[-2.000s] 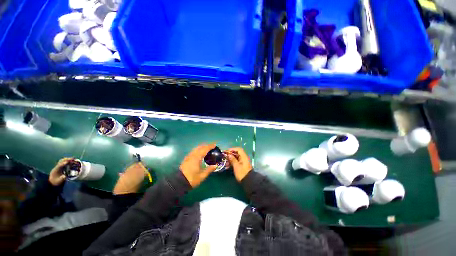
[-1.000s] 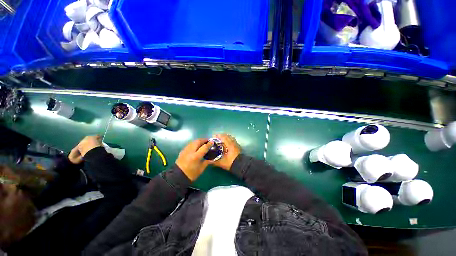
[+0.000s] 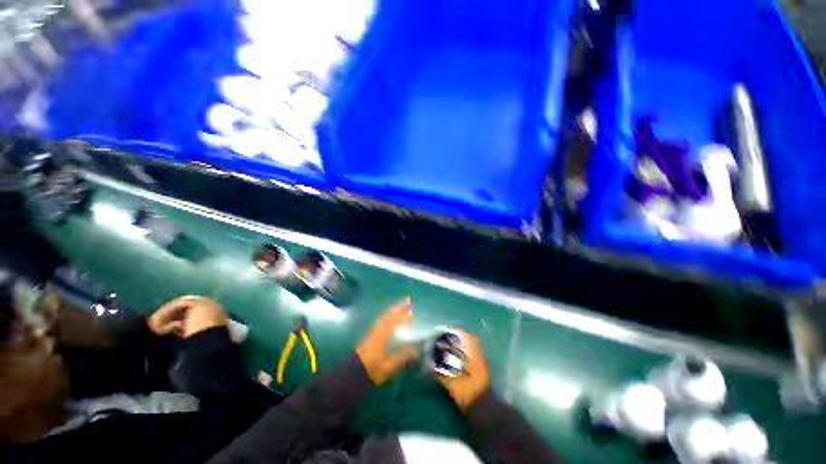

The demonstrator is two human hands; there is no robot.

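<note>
The image is blurred. My right hand point(image 3: 468, 373) is closed around a part-assembled camera unit point(image 3: 447, 353), its dark open end with a light patch facing up. My left hand point(image 3: 384, 344) is just left of it, thumb and fingers spread. A pale blurred patch lies between the left fingers and the unit; I cannot tell if the hand holds something. Two part-assembled units point(image 3: 317, 270) stand to the left, dark coppery ends up. Closed white camera units point(image 3: 696, 384) are grouped at the right, cut off by the bottom edge.
Yellow-handled nippers point(image 3: 297, 352) lie left of my hands on the green bench point(image 3: 244, 304). A neighbour's hands point(image 3: 188, 315) are farther left. Blue bins point(image 3: 435, 118) run above the bench; the left one holds white shells point(image 3: 272, 113), the right a purple cloth point(image 3: 668, 163).
My left hand has come away from the unit, which both hands held before. The unit now sits in my right hand. The view has turned and tilted, shifting the bench downwards.
</note>
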